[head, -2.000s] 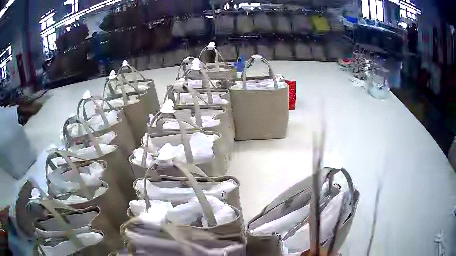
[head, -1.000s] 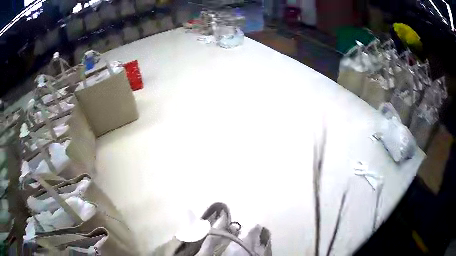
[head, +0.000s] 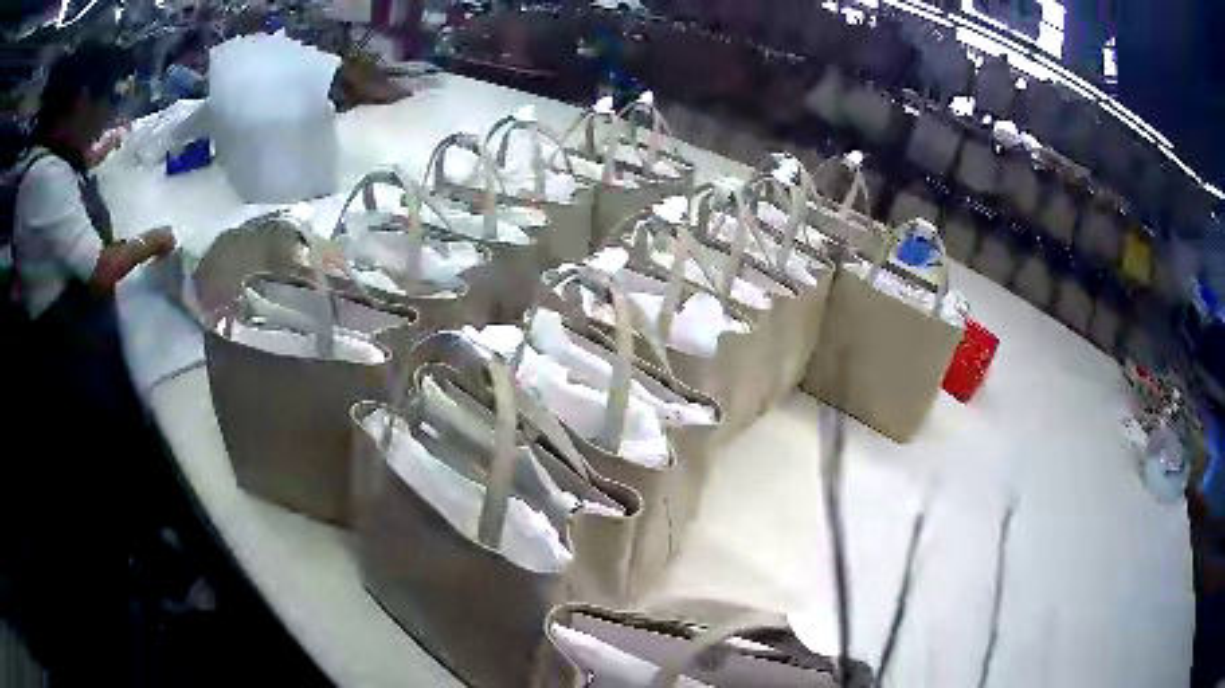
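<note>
Several grey-beige tote bags stand upright in rows on the white table, with white stuffing paper (head: 699, 323) in their open mouths and looped handles standing up. The nearest full tote bag (head: 464, 591) stands at the table's near edge. Another tote bag (head: 605, 652) lies lower in front of me, cut off by the bottom edge of the picture. One tote bag (head: 880, 352) stands at the right end of the rows. Neither of my hands shows in the picture.
The white table (head: 1061, 518) curves away to the right. A red box (head: 971, 360) and a blue item (head: 918, 251) are by the right-hand bag. A tall white stack (head: 273, 121) stands at the far left, near a person (head: 67, 229) at the table's left edge. Clear bags lie far right.
The view has swung right, then back to the left, so the bag rows, the person and the white stack now show. The tote bag in front of me remains at the bottom edge.
</note>
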